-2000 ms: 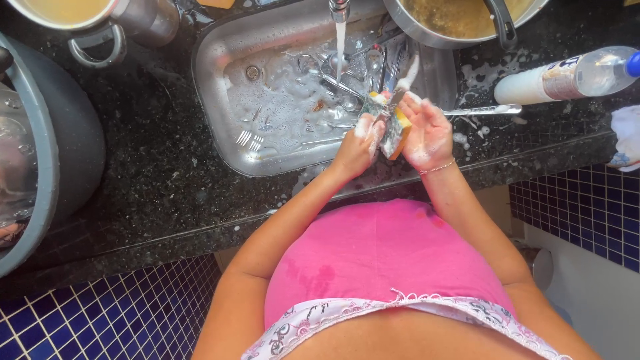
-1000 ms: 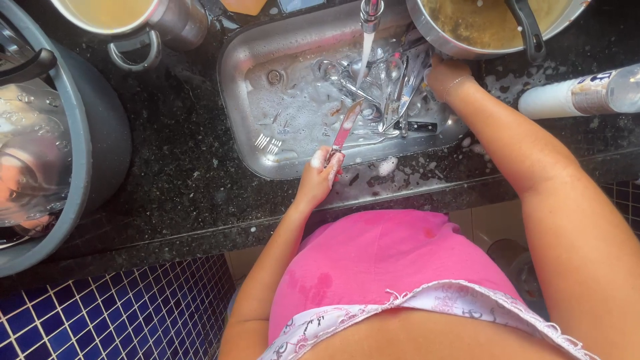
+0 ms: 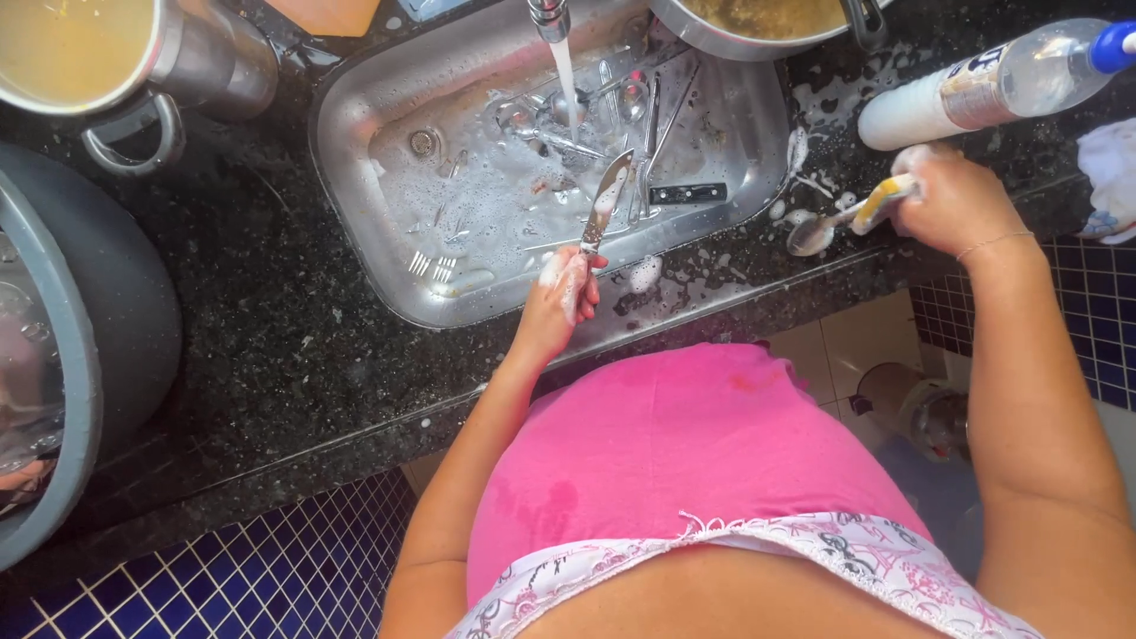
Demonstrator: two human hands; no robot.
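Note:
My left hand (image 3: 568, 288), wet with suds, grips a table knife (image 3: 607, 202) whose foamy blade points up over the near rim of the steel sink (image 3: 355, 222). Out on the counter to the right, my right hand (image 3: 954, 200) is closed on a metal spoon (image 3: 812, 236) and a yellow sponge (image 3: 880, 202). Water runs from the faucet (image 3: 550, 19) onto spoons and other cutlery lying in soapy water. A black-handled utensil (image 3: 689, 193) lies at the sink's right side, and fork tines (image 3: 433, 266) show at its lower left.
A large grey tub (image 3: 133, 293) stands at the left, below a pot of yellowish liquid (image 3: 75, 53). Behind the sink's right corner is another pot (image 3: 754, 40). A plastic bottle (image 3: 985, 87) lies near my right hand, with a white cloth (image 3: 1109, 173) beyond it.
My right hand was at the sink's right end a second ago; it is now farther right, by the bottle, with the spoon and sponge. My left hand still holds the knife.

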